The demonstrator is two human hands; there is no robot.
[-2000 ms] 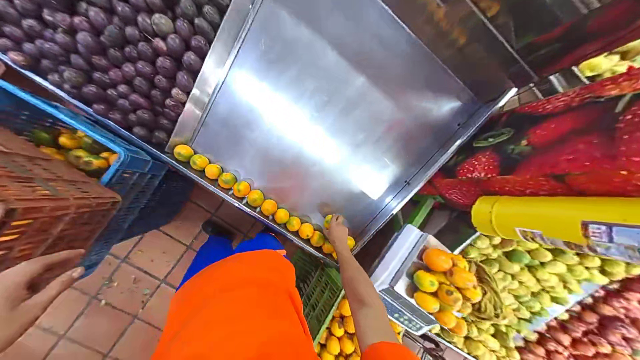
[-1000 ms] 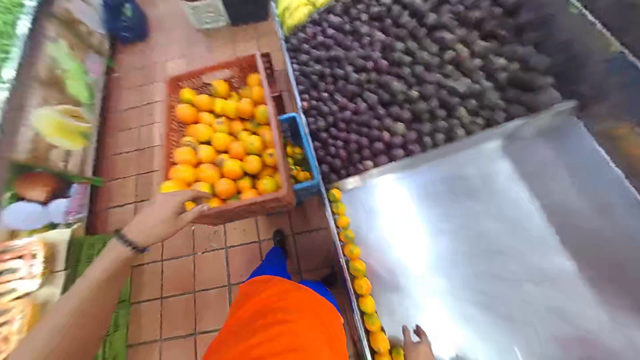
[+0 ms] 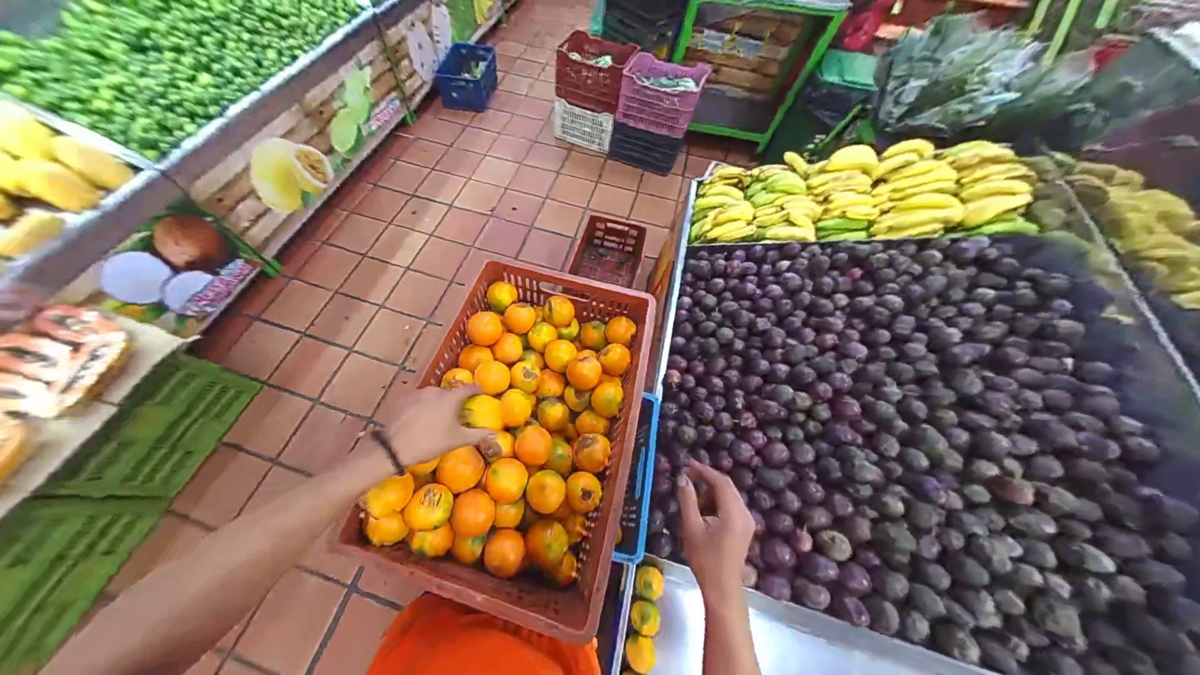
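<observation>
My left hand (image 3: 436, 427), with a dark band at the wrist, reaches into a reddish-brown plastic crate (image 3: 619, 525) and rests on the orange-yellow fruits (image 3: 532, 445) heaped there; its fingers touch one, and whether they grip it is unclear. Over the near left corner of the dark purple fruits (image 3: 900, 422) is my right hand (image 3: 714, 516), thumb and fingers apart, nothing between them. Below it lies a bare metal display tray (image 3: 797, 633), where a row of orange-yellow fruits (image 3: 645, 617) runs along the left edge.
A blue crate (image 3: 642, 478) is beneath the fruit crate, and a small dark red crate (image 3: 607, 251) stands beyond. Bananas (image 3: 862, 192) lie behind the purple fruits. Green crates (image 3: 141, 441) stand at left by a produce stand. Stacked crates (image 3: 619, 94) are on the tiled floor farther off.
The view has swung far left from the metal tray to the crate of fruit. My right hand has moved from the row of fruits, where it was two seconds ago, to beside the crate.
</observation>
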